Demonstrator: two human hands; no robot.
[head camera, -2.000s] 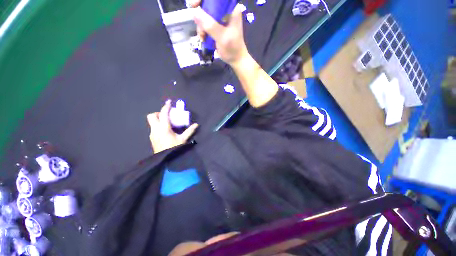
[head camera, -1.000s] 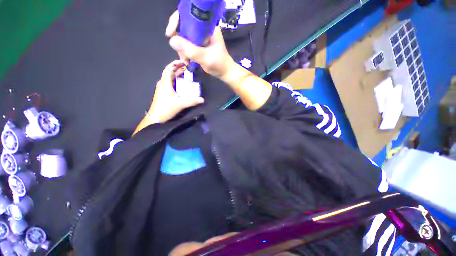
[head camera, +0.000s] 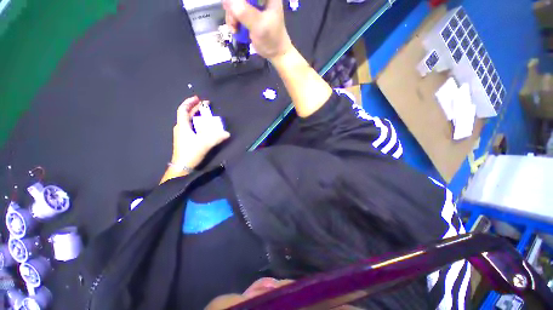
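My right hand is closed around the purple-blue electric screwdriver, most of it hidden by the hand or cut off by the top edge. Its lower end is at the open mechanism of the white-silver screw feeder. My left hand holds a white-lilac motor unit above the dark mat, lower and to the left of the feeder. The fingers wrap its left side and the thumb lies below it. Any screw is too small to see.
A pile of white-lilac units lies at the lower left, with one unit beside it. A small white plastic part lies near the mat's edge. Beyond the bench edge are cardboard and a white grid tray.
The right hand and screwdriver have moved from the unit in my left hand up to the screw feeder. The left hand still holds the unit. The view has shifted somewhat.
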